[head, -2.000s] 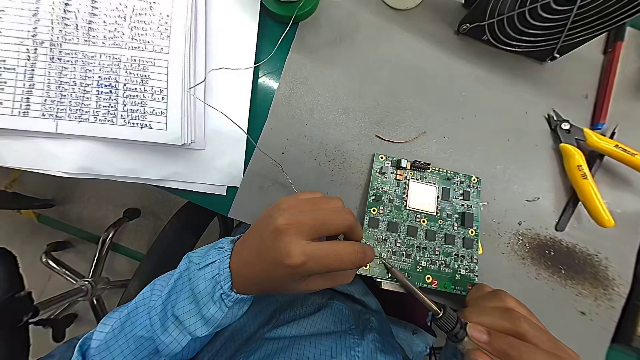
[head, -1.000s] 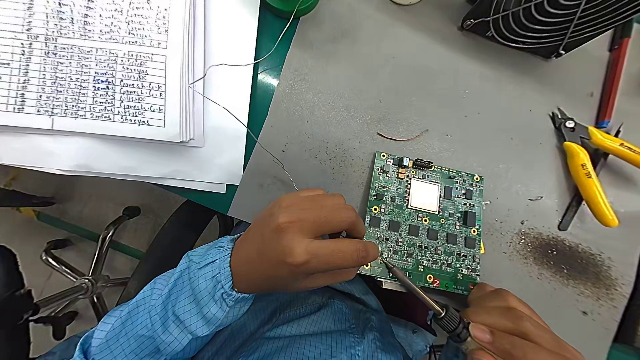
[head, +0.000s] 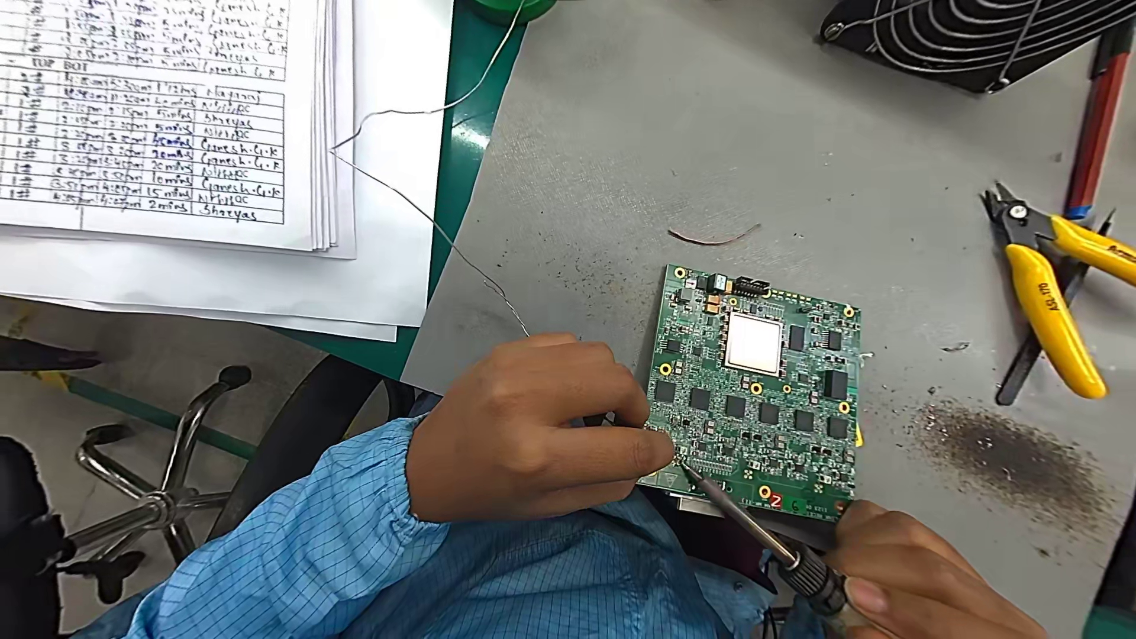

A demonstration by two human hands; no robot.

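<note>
A green printed circuit board (head: 737, 390) with a square silver chip cover (head: 753, 343) lies at the near edge of the grey mat. My right hand (head: 923, 568) grips a soldering iron (head: 754, 528), its tip touching or just over the board's lower left part. My left hand (head: 541, 426) rests at the board's left edge, fingers bent and fingertips beside the iron's tip. Thin solder wire (head: 417, 209) runs from a green spool (head: 510, 7) past the papers and disappears behind my left hand; whether the fingers pinch it is hidden.
Yellow-handled flush cutters (head: 1047, 275) lie on dark tweezers (head: 1038, 337) at right, near a red-handled tool (head: 1096, 133). A caged fan (head: 967, 35) stands at the back right. Dark debris (head: 1012, 453) and a copper-coloured wire piece (head: 714, 238) are on the mat. Handwritten sheets (head: 177, 257) lie left.
</note>
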